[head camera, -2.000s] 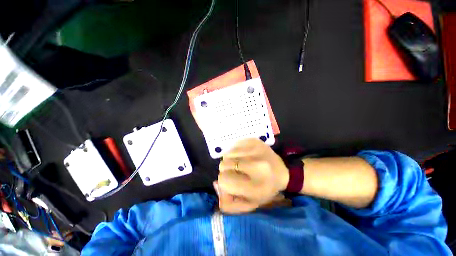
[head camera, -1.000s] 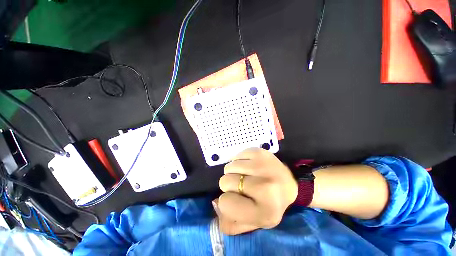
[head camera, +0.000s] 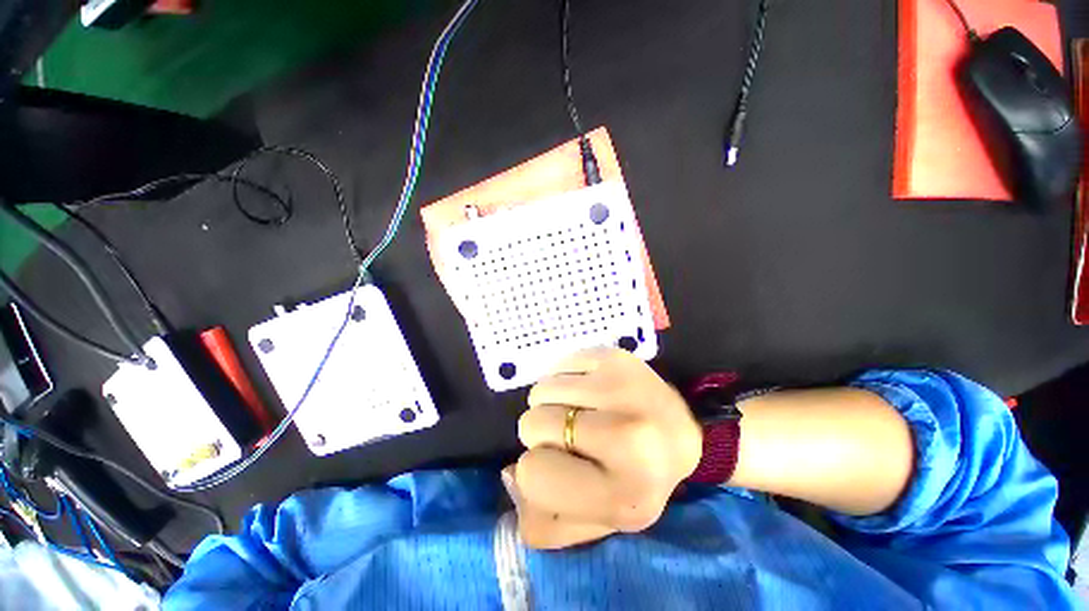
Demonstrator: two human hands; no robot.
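A white square device unit (head camera: 549, 281) lies underside up, with round dark feet and rows of vent holes, on a tilted orange-red pad (head camera: 514, 191). A black plug (head camera: 590, 162) is in its far edge. My right hand (head camera: 609, 448) is curled in front of my chest, its knuckles over the unit's near edge; its inner side is hidden, so I cannot tell if it holds anything. My left hand is not visible; only the blue left sleeve (head camera: 358, 537) shows. A second white unit (head camera: 346, 370) lies to the left, with a thin cable across it.
A smaller white box (head camera: 173, 412) lies further left beside a red strip (head camera: 235, 384). A loose cable with a metal-tipped plug (head camera: 733, 146) lies at the back. A black mouse (head camera: 1021, 102) rests on a red pad (head camera: 937, 143) at right. Bundled cables are at far left.
The view has shifted and sharpened since the first frame. My right hand stays curled at the unit's near edge. The units have not clearly moved on the mat.
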